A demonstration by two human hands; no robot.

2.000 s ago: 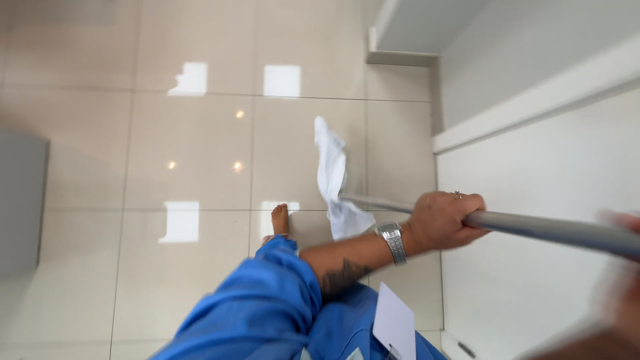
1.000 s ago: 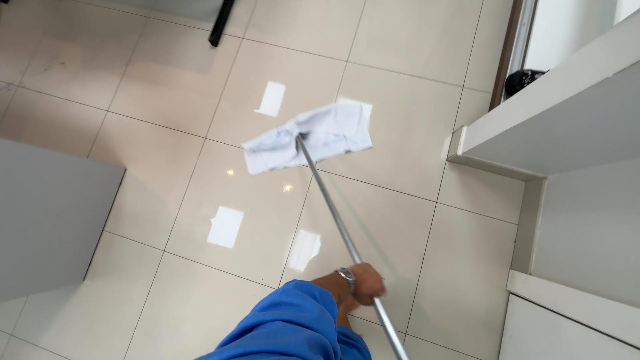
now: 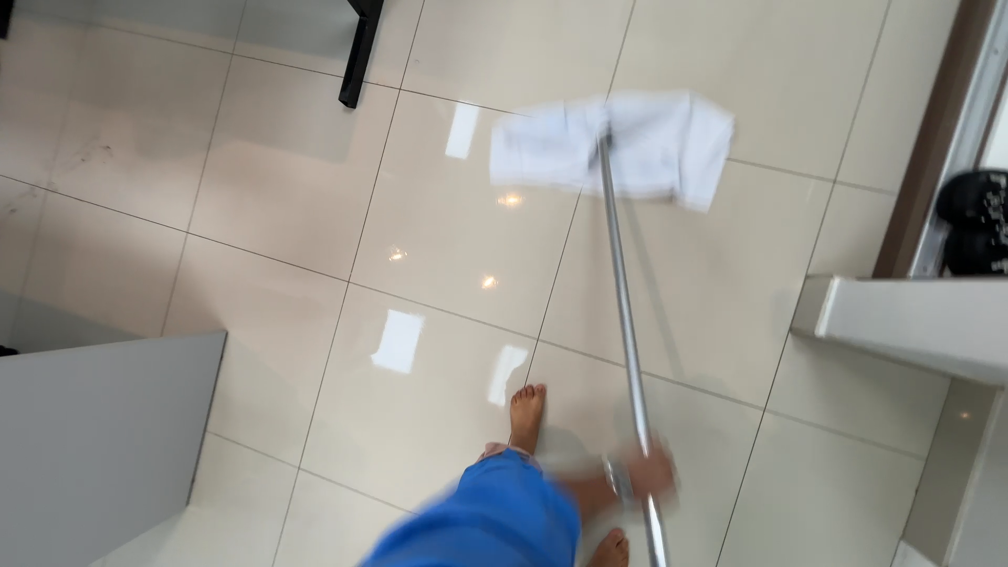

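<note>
My left hand [image 3: 655,472], blurred and with a metal watch at the wrist, is closed around a long metal pole [image 3: 622,299] near the bottom of the view. At the pole's far end a white cloth [image 3: 661,146] lies spread over the mop head and rests on the glossy tiles. The cloth is blurred and hides the head beneath it. My right hand is out of view.
A grey panel [image 3: 110,441] juts in at the lower left. A black metal leg [image 3: 361,59] stands at the top left. On the right are a white ledge [image 3: 913,323], a brown frame [image 3: 929,142] and a black object [image 3: 976,220]. My bare foot [image 3: 528,413] is on the tiles.
Since one second ago, the cloth on the pole has moved to the right over the tiles. Two seconds ago it was bunched near my foot. The view has shifted and turned.
</note>
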